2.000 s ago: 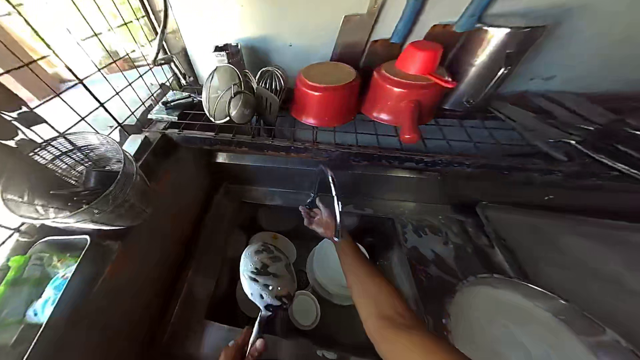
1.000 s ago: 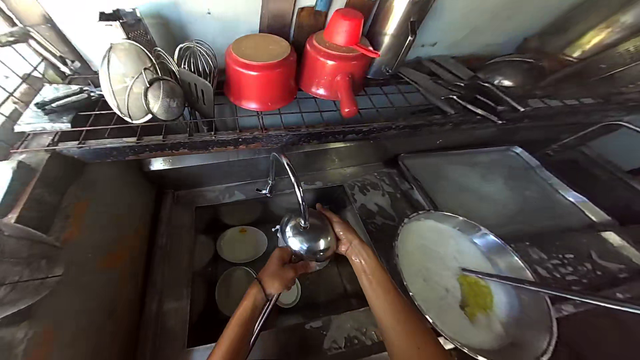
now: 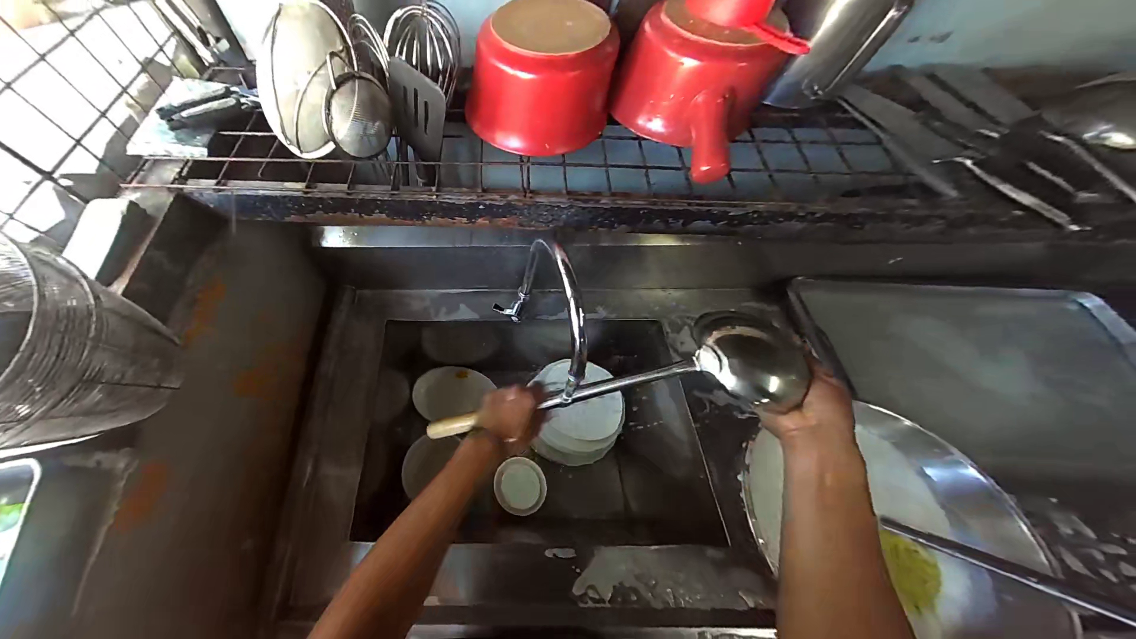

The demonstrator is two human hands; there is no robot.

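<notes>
A large metal ladle (image 3: pixel 753 362) lies across the sink, its bowl to the right and its handle under the curved chrome faucet (image 3: pixel 575 328). My left hand (image 3: pixel 515 415) is closed around the handle near its pale grip end. With my right hand (image 3: pixel 812 404) I hold the ladle's bowl at its right side. Below the handle, inside the sink basin (image 3: pixel 657 497), sit a stack of white plates (image 3: pixel 577 430), a plate with a yellow bit on it (image 3: pixel 453 393) and a small white bowl (image 3: pixel 520 486). Whether water is running is hard to tell.
A wide metal bowl (image 3: pixel 967 479) with whitish liquid, a yellow scouring pad and a metal handle stands at the right, before a flat tray (image 3: pixel 967 355). Red pots (image 3: pixel 543 80), strainers (image 3: pixel 357 115) and utensils rest on the wire rack (image 3: pixel 479 177). A mesh basket (image 3: pixel 80 355) is at the left.
Two seconds ago my left hand held the ladle with white suds on its bowl, low over the sink. Since one second ago the ladle's bowl has moved from under the faucet to the right.
</notes>
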